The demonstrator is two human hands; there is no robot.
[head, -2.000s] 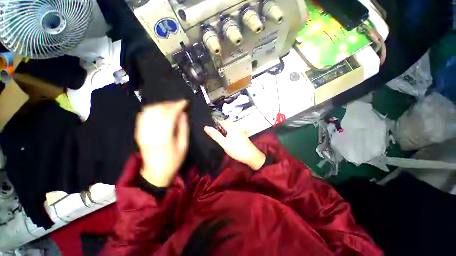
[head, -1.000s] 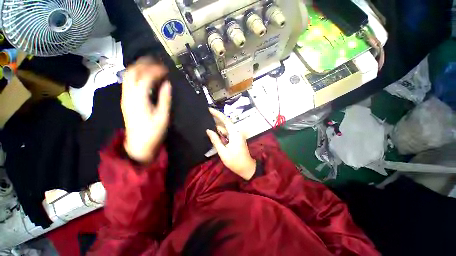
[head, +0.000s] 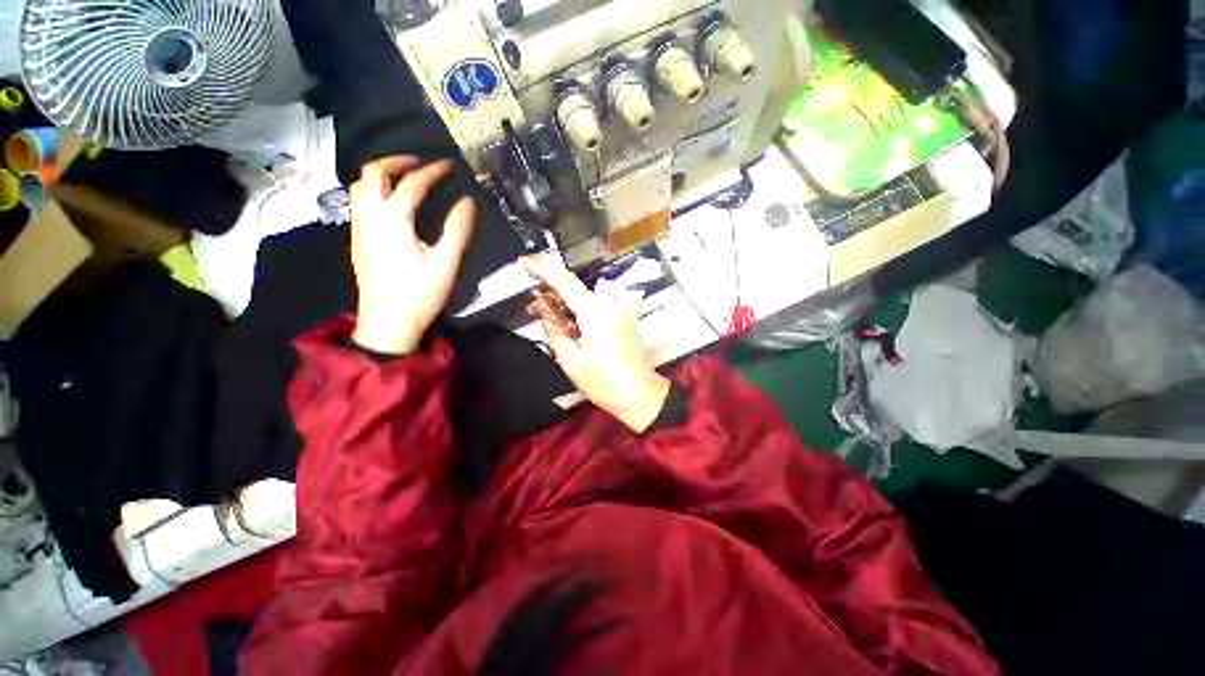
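Observation:
Black cloth [head: 297, 284] lies left of the overlock machine [head: 615, 119] and runs up past its head, with more black cloth at the wearer's lap. My left hand [head: 407, 258] is over the cloth left of the presser foot area [head: 535, 198], palm down, fingers apart and curved; I see no fold gripped. My right hand [head: 601, 346] is in front of the needle area, fingertips near the machine bed [head: 496, 287]. Small dark reddish thread snips [head: 560, 314] show in its fingers, partly hidden.
A fan [head: 146, 66] stands back left, near a carton [head: 46, 264] with thread cones [head: 27, 152]. Right of the machine are a cream tray [head: 885, 225] and a green patterned item [head: 859, 126]. Red thread [head: 740, 320] hangs at the table edge. Plastic bags [head: 945, 363] lie on the floor.
My left hand has shifted slightly right, its fingers more spread. My right hand has moved up towards the needle area. The cloth has moved, and a strip of white machine bed shows between the hands.

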